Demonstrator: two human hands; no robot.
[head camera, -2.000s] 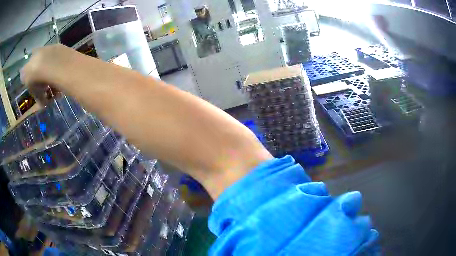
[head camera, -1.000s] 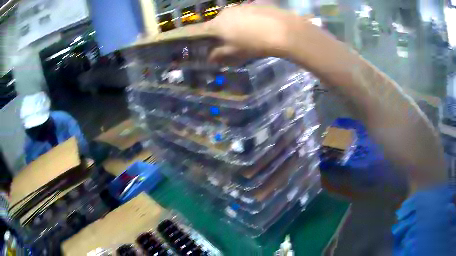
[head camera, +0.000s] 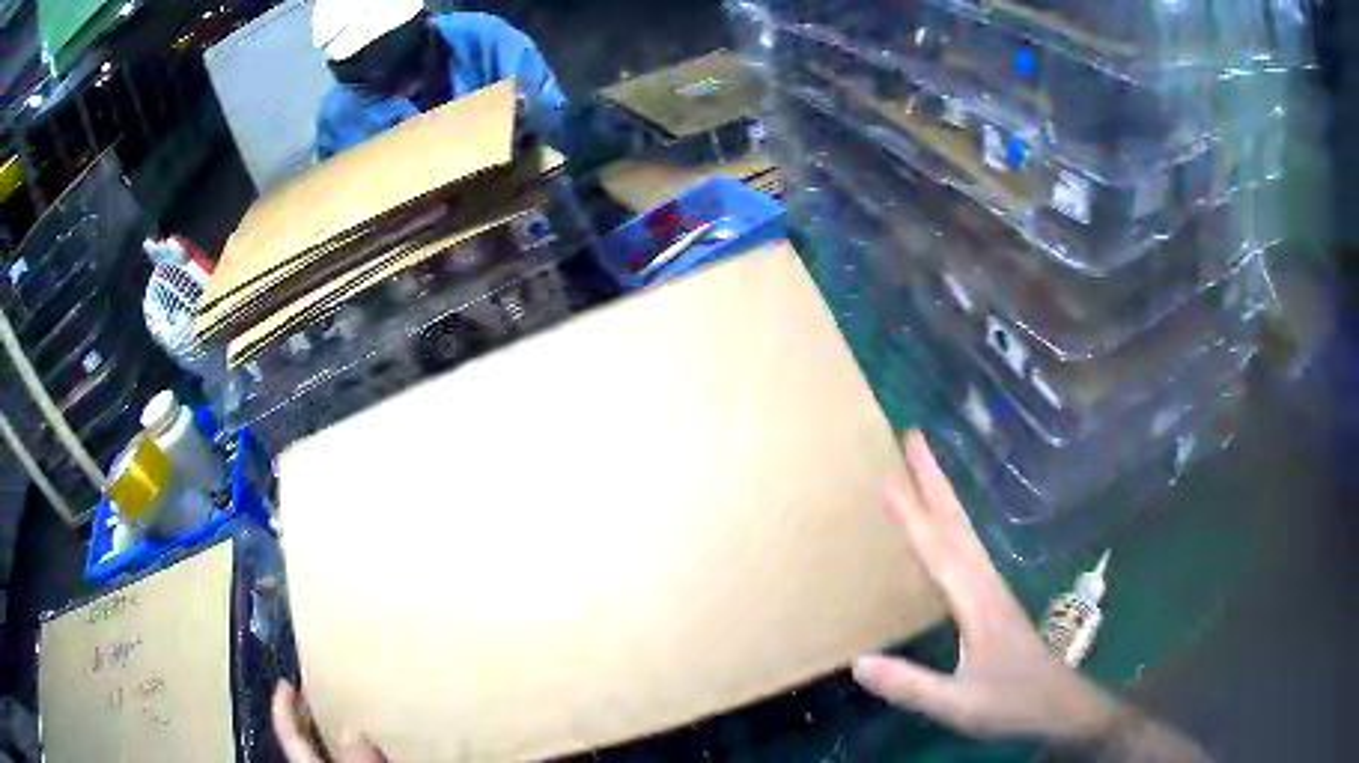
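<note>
A blank tan cardboard sheet (head camera: 596, 522), overexposed to white over much of its face, lies broad in front of me. My right hand (head camera: 976, 634) grips its lower right corner, fingers along the right edge and thumb at the bottom edge. My left hand (head camera: 325, 733) is at the lower left corner, mostly cut off by the picture's bottom edge, with its fingers against the sheet. What lies under the sheet is mostly hidden; a dark strip shows below its bottom edge.
Tall clear tray stack (head camera: 1028, 254) at right; small dropper bottle (head camera: 1073, 611) on the green mat (head camera: 1170, 574). Behind: blue bin (head camera: 704, 227), cardboard sheets (head camera: 373, 179) on trays, a person in blue (head camera: 485, 57). At left: blue box (head camera: 243, 492) with white bottles, marked cardboard (head camera: 134, 656).
The view has swung left and down from the tray stack. My right hand has left the stack's top and now holds the cardboard sheet. My left hand has come into view.
</note>
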